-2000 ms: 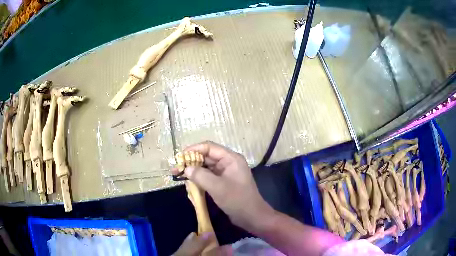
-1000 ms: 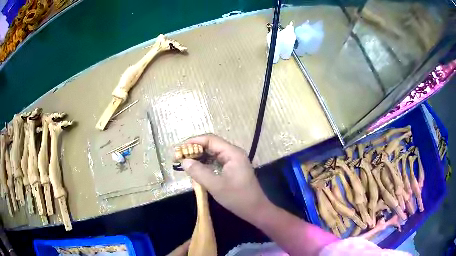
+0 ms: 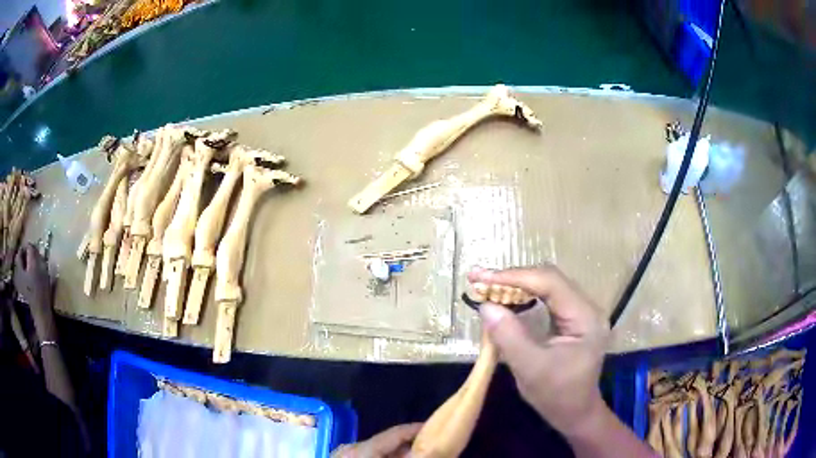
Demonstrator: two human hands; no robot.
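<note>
A tan figure leg point(image 3: 461, 407) is held foot end up, low in the middle of the view. My right hand point(image 3: 559, 344) grips its foot between thumb and fingers. A thin black strap point(image 3: 523, 306) curves around the toes, under the fingertips. My left hand point(image 3: 380, 444) is at the bottom edge, partly cut off, around the calf of the leg. The pale work pad point(image 3: 358, 309) lies to the left with thin sticks point(image 3: 407, 254) and a small white-and-blue piece point(image 3: 383, 268) on it.
Finished legs point(image 3: 183, 224) stand in a row at left; a single leg point(image 3: 429, 139) lies behind the pad. Blue trays point(image 3: 335, 429) sit at lower left and right. A black cable point(image 3: 662, 224) and metal rod point(image 3: 713, 268) are at right. Another person's hand point(image 3: 34, 286) is far left.
The view has swung left, so the bench items appear further right. The black strap now shows on both sides of the toes. Both hands still hold the leg.
</note>
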